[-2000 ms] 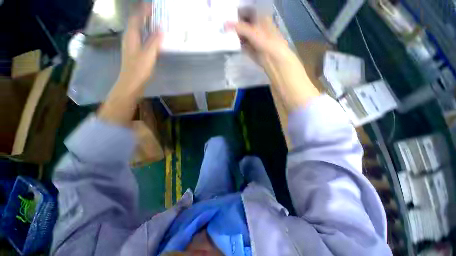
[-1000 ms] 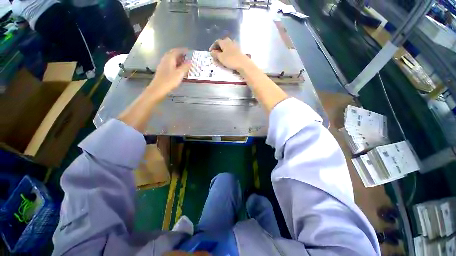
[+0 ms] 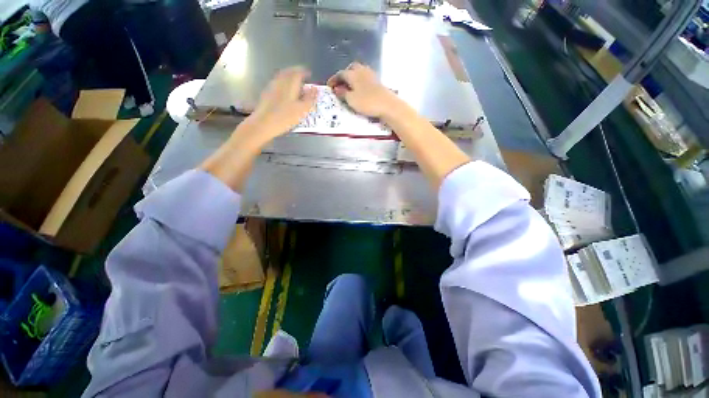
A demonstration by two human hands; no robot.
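A white printed backing card [image 3: 336,118] lies flat on the red jig [image 3: 315,135], whose edge shows along the card's near side and by its top. The jig sits on the silver sealing table [image 3: 326,190]. My left hand [image 3: 284,101] is blurred and lies over the card's left part. My right hand [image 3: 364,92] rests on the card's upper right part with bent fingers. Whether either hand grips the card cannot be told. What lies under the card is hidden.
Card stacks [image 3: 614,268] lie on brown cardboard at right, with more stacks at lower right. A large open carton [image 3: 97,175] and a blue crate [image 3: 50,330] with green items stand on the floor at left. A metal post [image 3: 595,109] rises at right. A person [image 3: 97,47] is at upper left.
Since two seconds ago the card has gone from my raised hands down onto the jig. In the last second my left hand has moved slightly right over it; my right hand stays at the card's top.
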